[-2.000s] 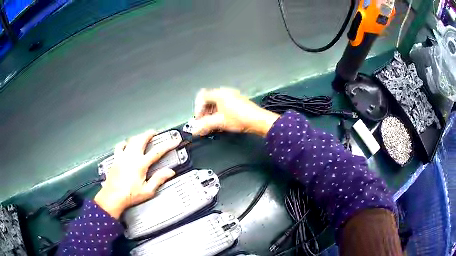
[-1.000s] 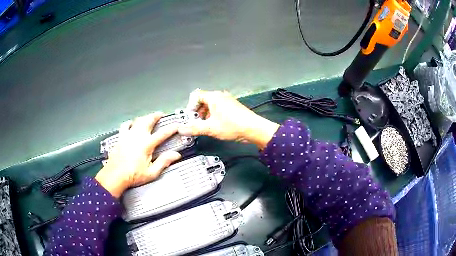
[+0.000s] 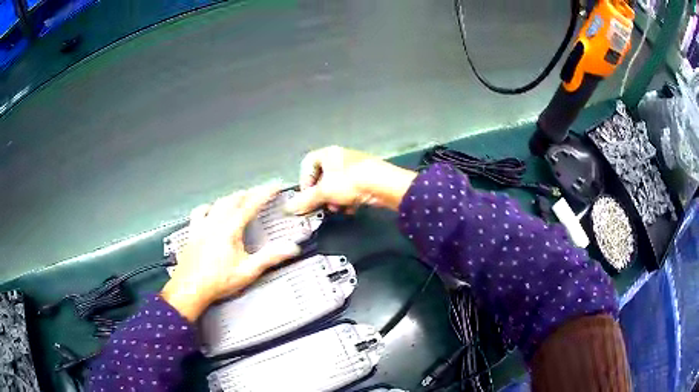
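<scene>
My left hand (image 3: 222, 245) lies over a light-grey ribbed power adapter (image 3: 280, 230), fingers and thumb around its housing. My right hand (image 3: 341, 182) is at the right end of this adapter, thumb and fingers pinched together at its end. The fingers hide whatever they touch there, and I cannot tell if an end cap is between them. A second adapter (image 3: 280, 306) and a third adapter (image 3: 295, 364) lie side by side nearer to me, each with a grey end piece at its right end.
An orange and black electric screwdriver (image 3: 602, 46) hangs at the upper right. Right are a tray of grey pieces (image 3: 636, 164), a screw dish (image 3: 613, 233), an empty black dish (image 3: 573, 170) and a white block (image 3: 570, 222). Black cords (image 3: 483, 167) are bundled behind my right arm. Another tray (image 3: 15, 344) is far left.
The small grey end cap seen in my right fingers two seconds ago is now hidden at the adapter's end. My left hand has shifted slightly right with the adapter.
</scene>
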